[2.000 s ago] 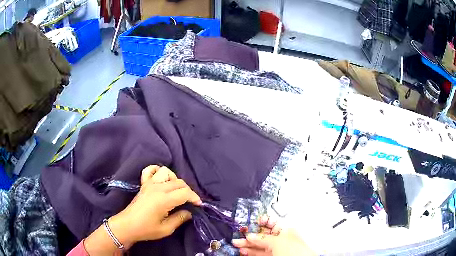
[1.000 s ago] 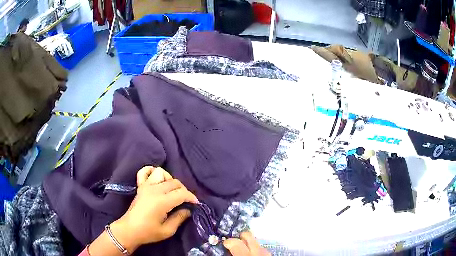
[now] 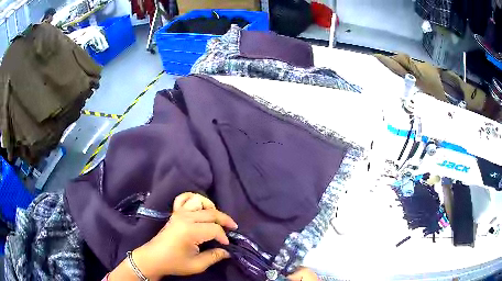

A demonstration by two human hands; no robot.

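A coat with a dark purple inner side [image 3: 275,159] lies spread over the white table and towards my lap, its grey-blue plaid edge [image 3: 325,214] on the right. My left hand [image 3: 190,239], with a bracelet at the wrist, grips a gathered purple edge with narrow light piping [image 3: 247,247] near the hem. My right hand [image 3: 301,274] is mostly cut off by the bottom edge; its fingertips touch the plaid hem end of that edge, and its grip cannot be told.
A white JACK sewing machine [image 3: 451,164] stands on the right, with short dark strips [image 3: 419,211] and a flat black rectangle [image 3: 463,214] by it. A folded plaid and purple piece [image 3: 275,48] lies at the far edge. A blue bin [image 3: 181,52] and brown garments [image 3: 44,82] stand beyond.
The view has shifted, so the scene sits further right. My right hand has moved down towards the frame's bottom edge. My left hand keeps its hold on the gathered purple edge.
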